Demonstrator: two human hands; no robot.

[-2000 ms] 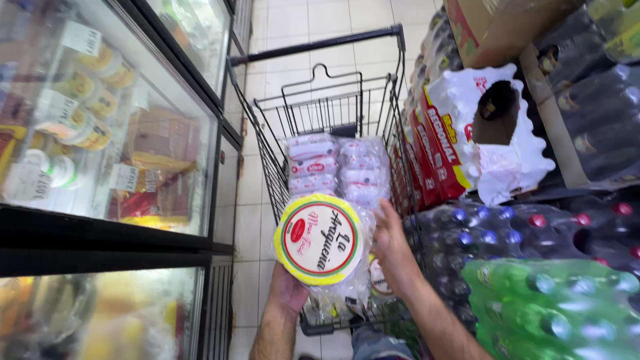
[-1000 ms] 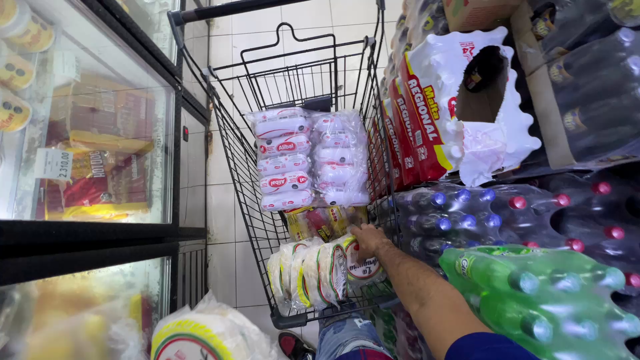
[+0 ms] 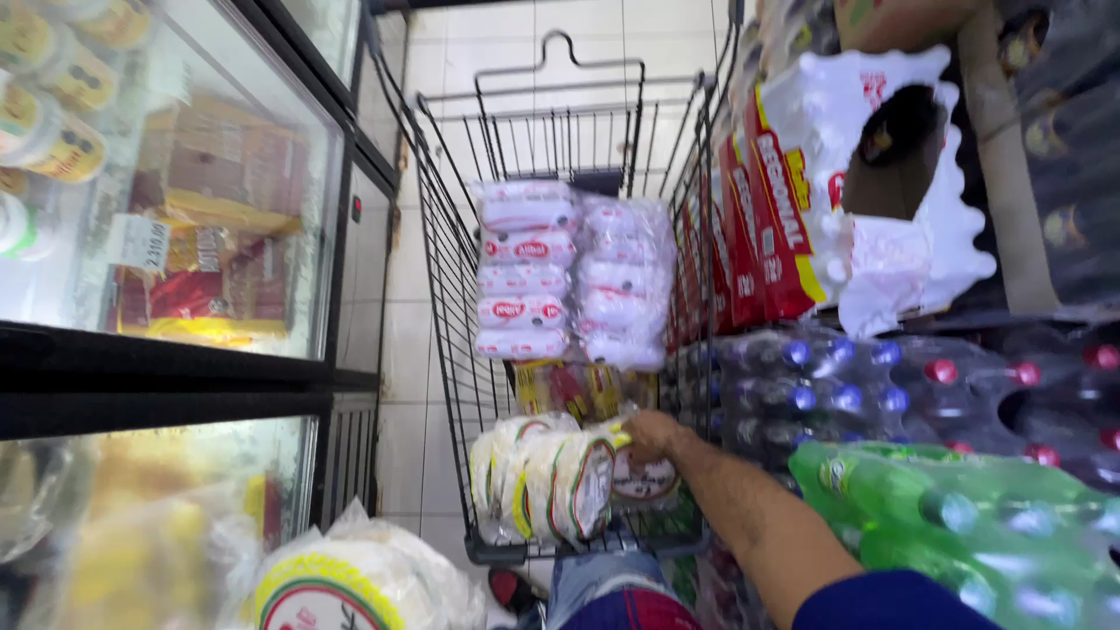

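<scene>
My right hand [image 3: 649,435] reaches into a black wire shopping cart [image 3: 444,332], its fingers at the top right of a row of round, plastic-wrapped packages [image 3: 551,481] with yellow, red and green edges. Its fingertips are partly hidden, so a grip cannot be made out. Another round package [image 3: 646,477] lies flat just below the hand. Farther up the cart are white wrapped packs [image 3: 525,280] with red labels, and yellow and red packets [image 3: 569,389] lie between. At the bottom left, a large round wrapped package [image 3: 367,577] shows close to the camera; my left hand is not visible.
Glass-door refrigerated cases [image 3: 236,192] line the left side, holding tubs and boxes. To the right are red malt drink packs [image 3: 774,210], a torn white carton [image 3: 941,175], wrapped dark bottles [image 3: 840,385] and green bottles [image 3: 954,507]. Floor tiles [image 3: 411,350] show beside the cart.
Two seconds ago both hands were at a round package above the cart. Now my right hand is down inside the cart, and my left hand is out of view. A round package is at the lower left.
</scene>
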